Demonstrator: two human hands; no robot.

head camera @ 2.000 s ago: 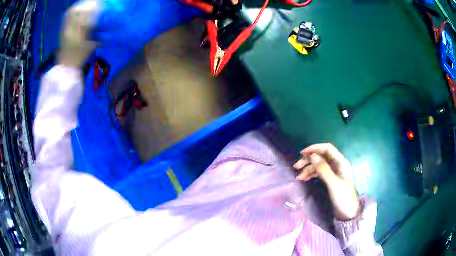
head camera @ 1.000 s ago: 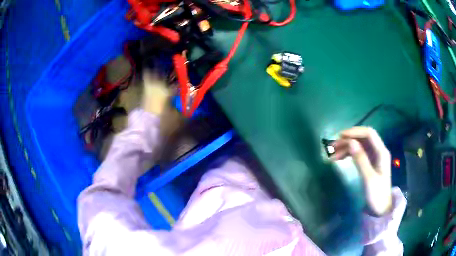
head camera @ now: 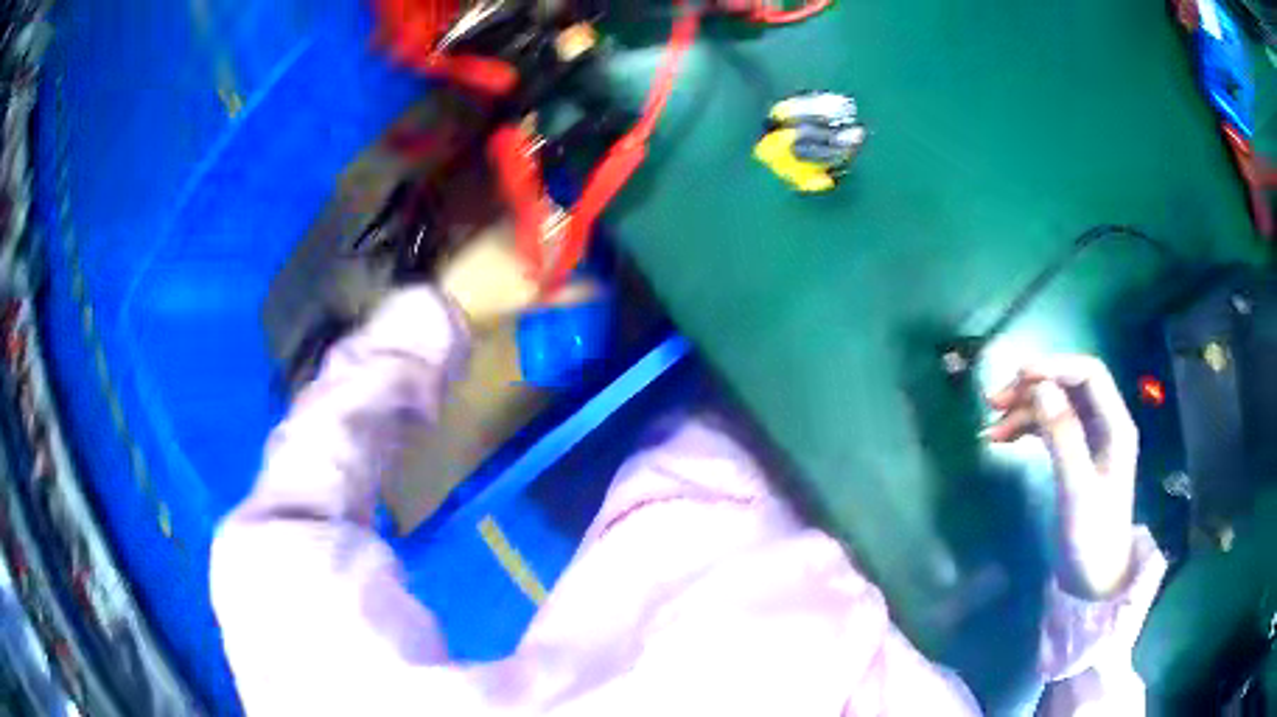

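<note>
My left hand (head camera: 490, 273), blurred, is over the blue bin (head camera: 560, 455). Its fingers are at a blue case (head camera: 555, 340) that looks like a battery tester and appears held; its far side is hidden. A red clamp (head camera: 560, 231) hangs over the bin beside these fingers. My right hand (head camera: 1067, 420) is over the green mat with its fingers bent and apart, and no object shows in it. A small plug on a black cable (head camera: 958, 360) lies on the mat just left of my right fingers.
Tangled red and black leads (head camera: 539, 70) lie at the top, over the bin's edge. A yellow and metallic item (head camera: 812, 142) lies on the green mat (head camera: 840, 308). A black box (head camera: 1211, 420) with a red light stands at right. Another blue tester (head camera: 1223, 63) is at upper right.
My left hand has come from the upper left into the bin area, and the blue case now shows more fully by its fingers. My right hand reached the plug, then moved off it to the right.
</note>
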